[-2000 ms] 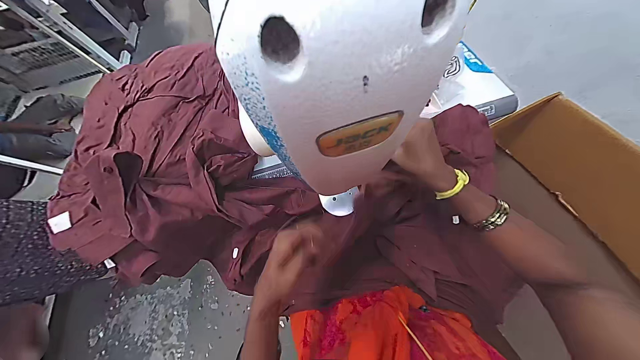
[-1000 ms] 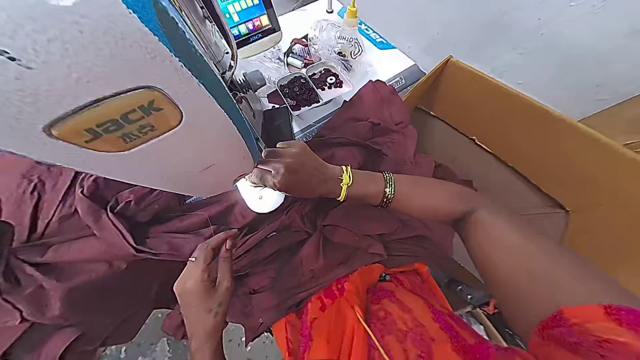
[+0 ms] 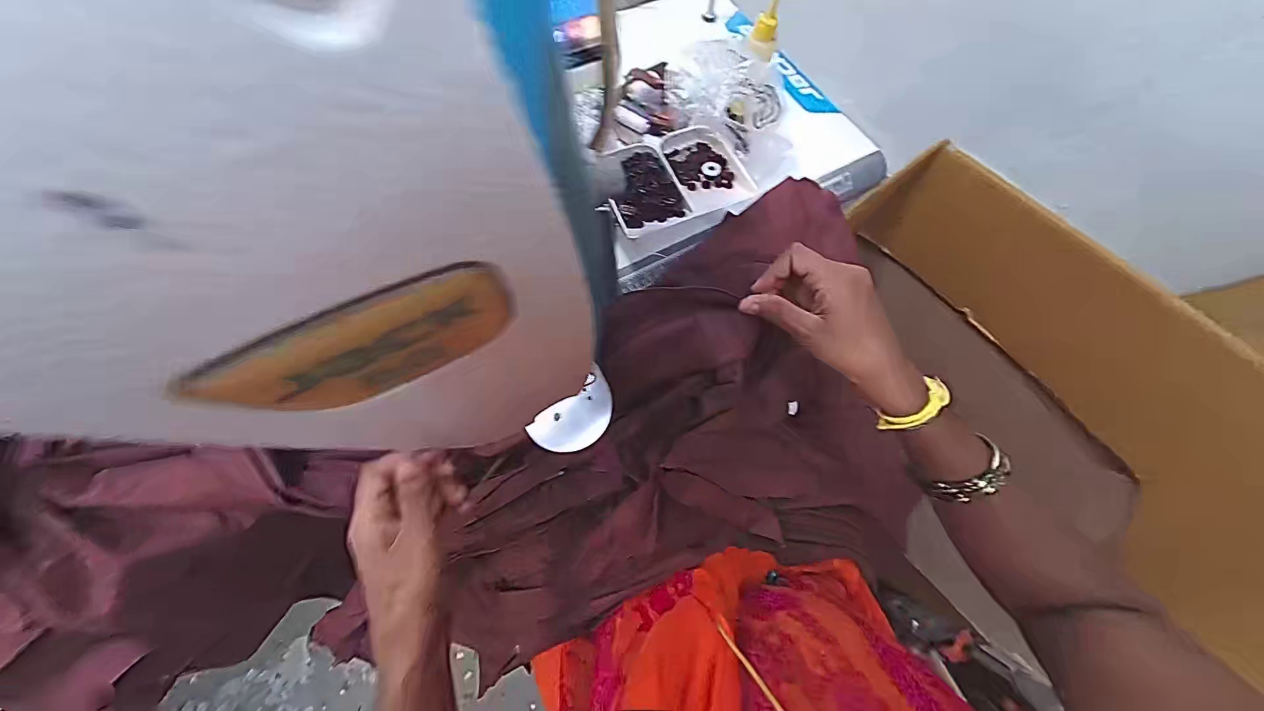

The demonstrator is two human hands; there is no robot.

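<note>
A white Jack sewing machine head (image 3: pixel 395 197) fills the upper left, a round white part (image 3: pixel 573 415) showing at its lower edge. Maroon fabric (image 3: pixel 691 474) spreads beneath it and to both sides. Above the fabric at the right, my right hand (image 3: pixel 829 306) pinches a thin dark thread (image 3: pixel 691 288) between thumb and finger; the thread runs left toward the machine. My left hand (image 3: pixel 400 504) is at the fabric just below the machine head, fingers curled and blurred; whether it grips the cloth is unclear. The needle area is hidden behind the head.
Behind the fabric, a white tray with two compartments (image 3: pixel 746 188) holds dark buttons. Near it are a clear plastic bag (image 3: pixel 711 74) and a yellow-tipped bottle (image 3: pixel 765 35). An open cardboard box (image 3: pixel 1086 326) stands at the right. Orange and pink clothing (image 3: pixel 731 632) covers my lap.
My right hand has moved from beside the round white part out to the right, and a thread now shows at its fingertips. The view has shifted.
</note>
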